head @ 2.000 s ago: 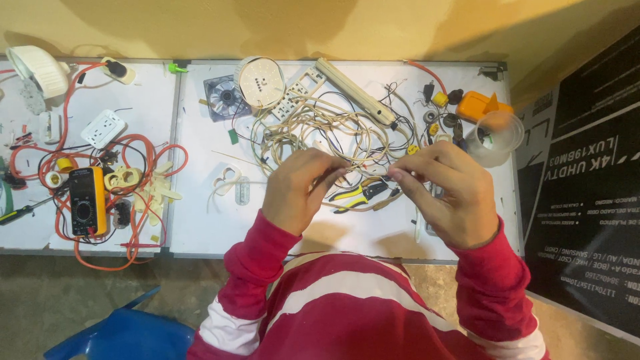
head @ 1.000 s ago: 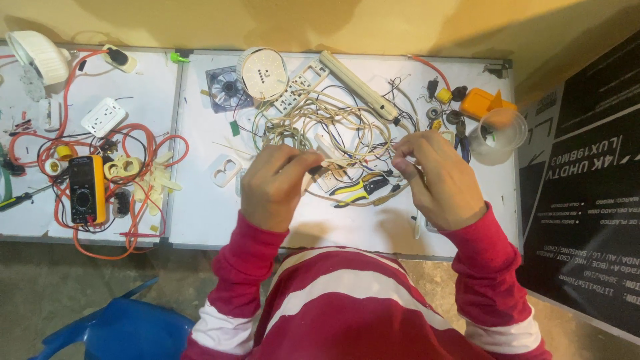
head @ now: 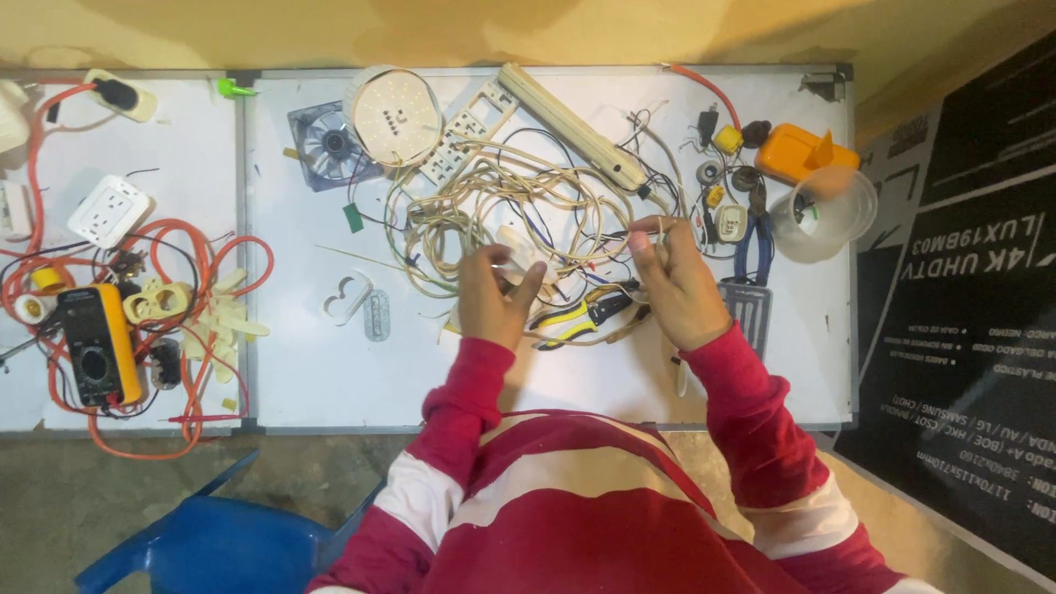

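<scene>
A tangled bundle of cream cable (head: 553, 194) lies in the middle of the white table. At its lower left, my left hand (head: 497, 297) has thumb and forefinger at a white plastic piece (head: 520, 252); whether it grips the piece is unclear. My right hand (head: 676, 280) is at the bundle's right side, with a thin piece of cable (head: 660, 229) between thumb and fingers. Between the hands lie yellow-and-black wire strippers (head: 577, 320). Behind the bundle are a power strip's socket plate (head: 470, 132) and a long cream housing (head: 573, 128).
A computer fan (head: 332, 144) and a round LED panel (head: 396, 115) are at the back left. On the right stand a clear plastic cup (head: 817, 219), an orange case (head: 800, 155) and blue-handled pliers (head: 752, 247). A yellow multimeter (head: 99, 345) lies among orange cord (head: 194, 239) on the left.
Two seconds ago my hands were close together over the cables; now they are farther apart. The white piece by my left hand now shows more plainly.
</scene>
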